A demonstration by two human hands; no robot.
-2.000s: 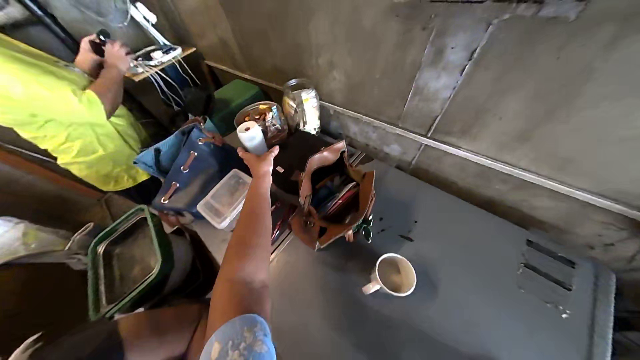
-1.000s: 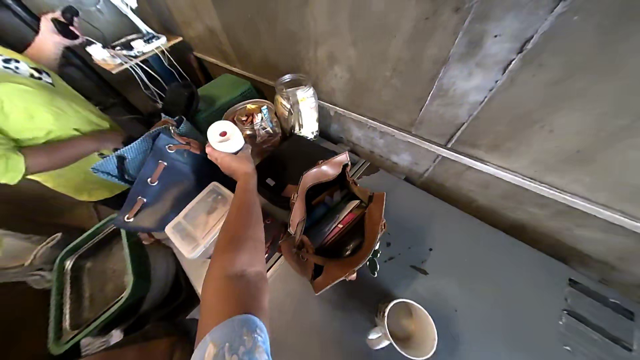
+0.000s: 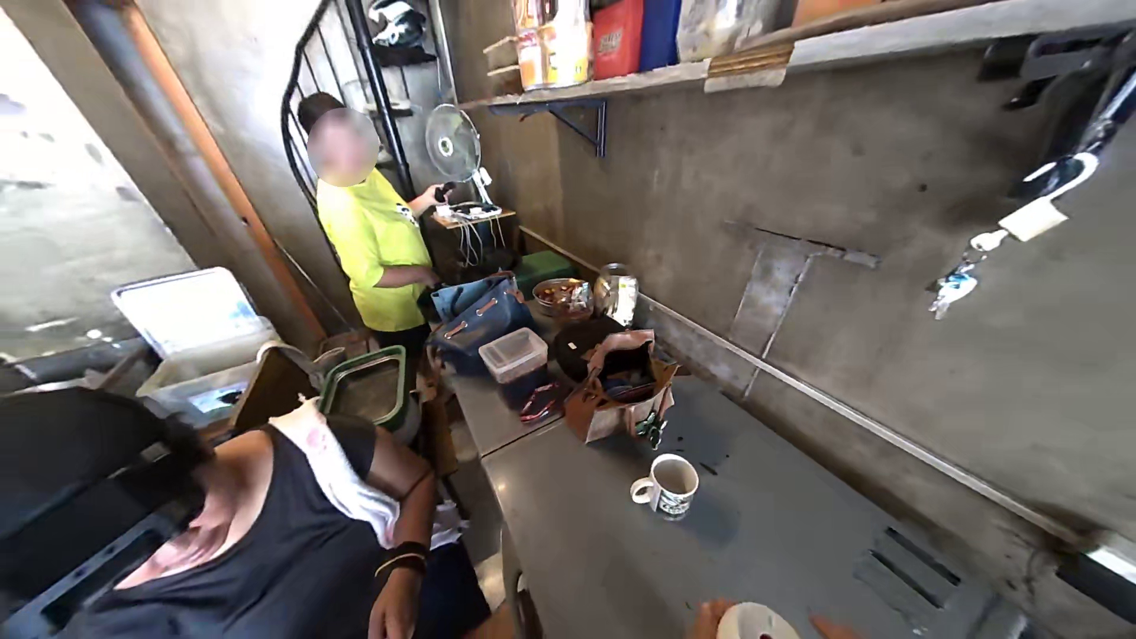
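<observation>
At the bottom edge of the head view, my left hand (image 3: 710,618) grips the side of a white roll (image 3: 756,623) with a reddish centre. My right hand (image 3: 832,627) is just right of the roll, apart from it, mostly cut off by the frame. Beyond them a white printed mug (image 3: 676,486) stands on the grey table (image 3: 595,524). Farther back are an open brown leather handbag (image 3: 612,404), a lidded plastic container (image 3: 515,357) and a blue drawstring bag (image 3: 484,324).
A person in a black top (image 3: 293,532) sits close at left; another in a yellow shirt (image 3: 377,253) stands at the far end. A bowl of packets (image 3: 564,299) and a glass jar (image 3: 616,293) stand by the wall. Keys and a padlock (image 3: 1034,219) hang upper right.
My left hand has drawn back from beside the bowl to the near part of the table, bringing the white roll. My right hand has come into view. The view has swung up and widened.
</observation>
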